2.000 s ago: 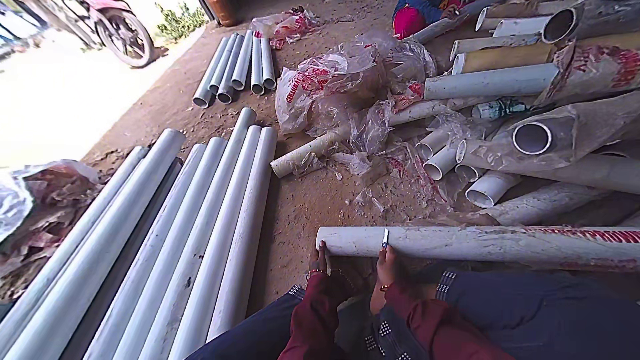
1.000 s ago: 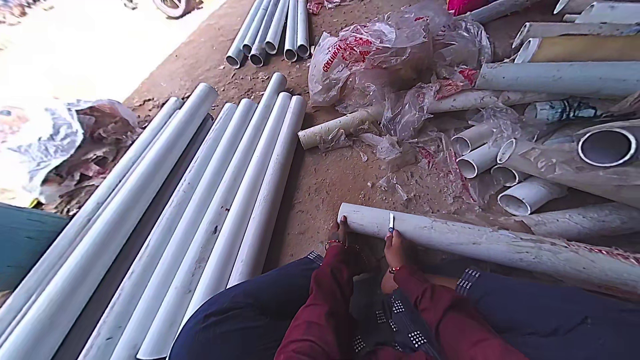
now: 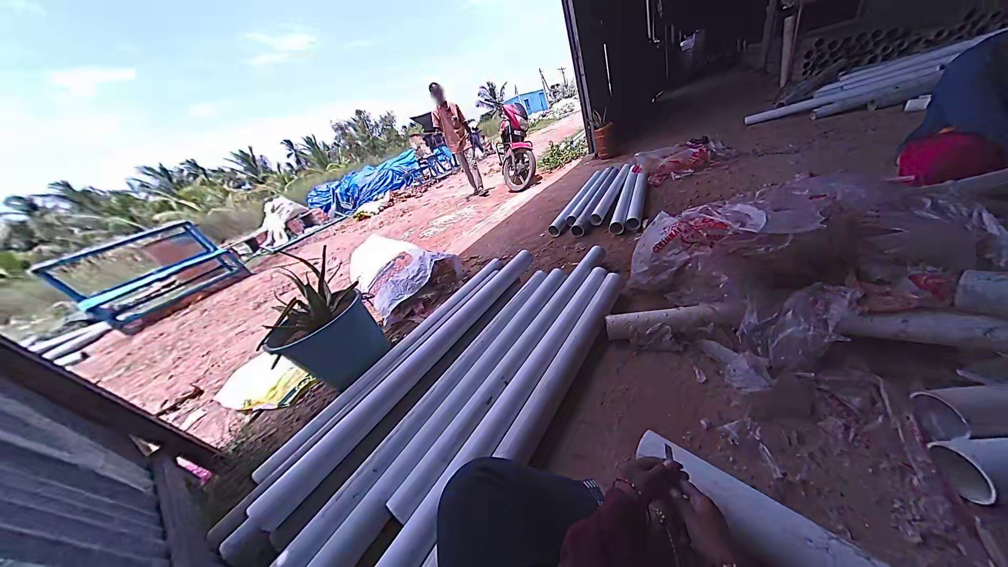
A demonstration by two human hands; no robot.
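Observation:
My left hand (image 3: pixel 644 479) and my right hand (image 3: pixel 702 516) are close together at the near end of a white plastic pipe (image 3: pixel 756 504). A small flat metallic tool (image 3: pixel 668 452) sticks up between them; my right hand's fingers close around its lower part. My left fingers are curled beside it, and whether they grip it is unclear. The pipe slants down to the right, out of view. To the left of my knee, a row of long white pipes (image 3: pixel 472 386) lies on the ground. The lower parts of both hands are dark and partly hidden.
Clear plastic wrapping (image 3: pixel 701 236) and more pipes lie to the right. Several short pipes (image 3: pixel 602 197) are farther ahead. A blue pot with a plant (image 3: pixel 331 346) stands left of the long pipes. Outside, a person (image 3: pixel 453 130) is beside a red motorcycle (image 3: pixel 517 150). Another person crouches at the far right.
The view has swung up and left. My hands, earlier apart at the pipe, are now close together around the small tool. A person has come into view outside.

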